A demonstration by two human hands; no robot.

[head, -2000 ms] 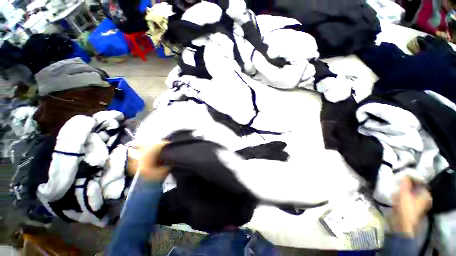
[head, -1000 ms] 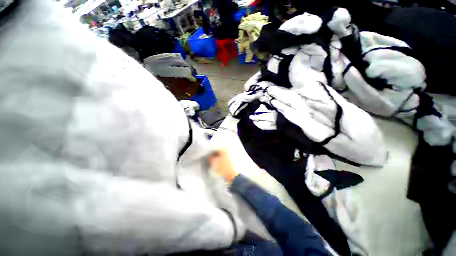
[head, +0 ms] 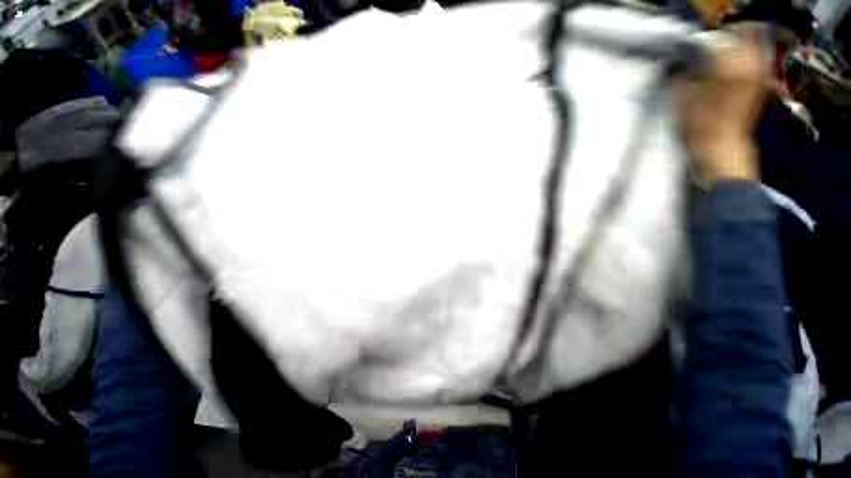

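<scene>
A large white fleece-lined jacket (head: 373, 187) with black seam lines and black panels is spread wide in the air in front of me. It is blurred and fills most of the view. My right hand (head: 726, 98) is raised at the upper right and grips the jacket's upper right edge. My left hand is not visible, hidden behind the jacket. My left sleeve (head: 140, 373) shows at the lower left, behind the jacket's edge. A black part of the jacket (head: 275, 401) hangs down at the lower left.
A white and black garment (head: 70, 299) lies at the left, below a grey cloth (head: 65, 135). A blue container (head: 157, 56) shows at the upper left. Dark garments (head: 812, 173) lie at the right. A strip of the white table (head: 401, 420) shows below the jacket.
The white fleece at the left has moved to the centre and is now held up spread out. My right hand has come into view, raised at the upper right. The view has turned left.
</scene>
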